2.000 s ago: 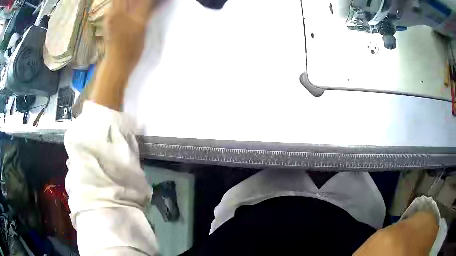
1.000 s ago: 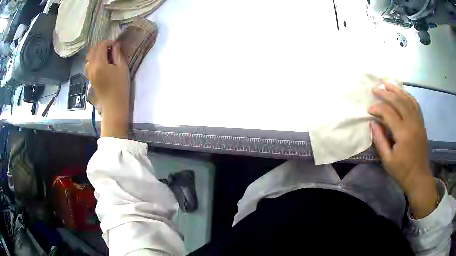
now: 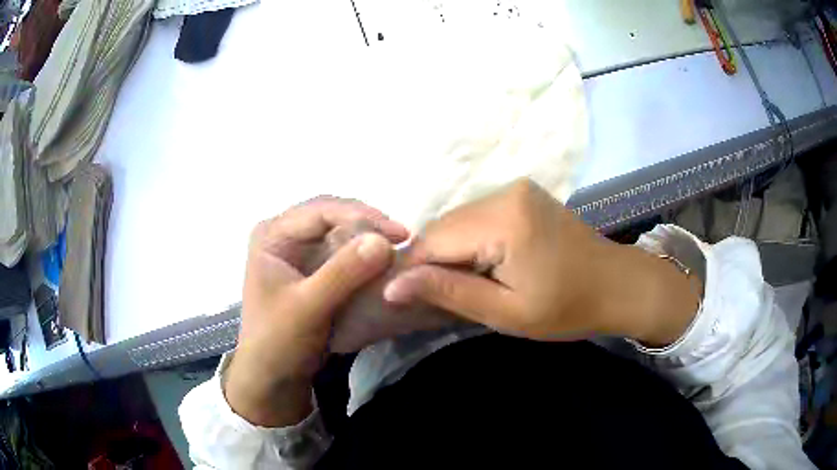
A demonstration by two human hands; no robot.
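A cream panel point(image 3: 523, 128) lies on the white table, its curved edge to the right, and runs down to my right hand. My left hand point(image 3: 317, 275) and my right hand point(image 3: 514, 266) meet in front of me at the table's front edge, fingertips nearly touching. My left thumb and fingers pinch a taupe strip point(image 3: 390, 317), which shows below my fingers, partly hidden. My right thumb and fingers pinch the fabric beside it. A small white bit shows between the fingertips. Which layer each hand pinches there is hard to tell.
A stack of taupe strips point(image 3: 87, 252) stands at the left table edge. A stack of cream panels point(image 3: 87, 83) is behind it. A dark scrap point(image 3: 203, 35) lies at the back. Orange-red snips point(image 3: 717, 41) lie far right. A measuring rule point(image 3: 679, 190) runs along the front edge.
My left hand has left the strip stack and come to the middle with a taupe strip. My right hand has moved left to meet it. The cream panel now lies further onto the table.
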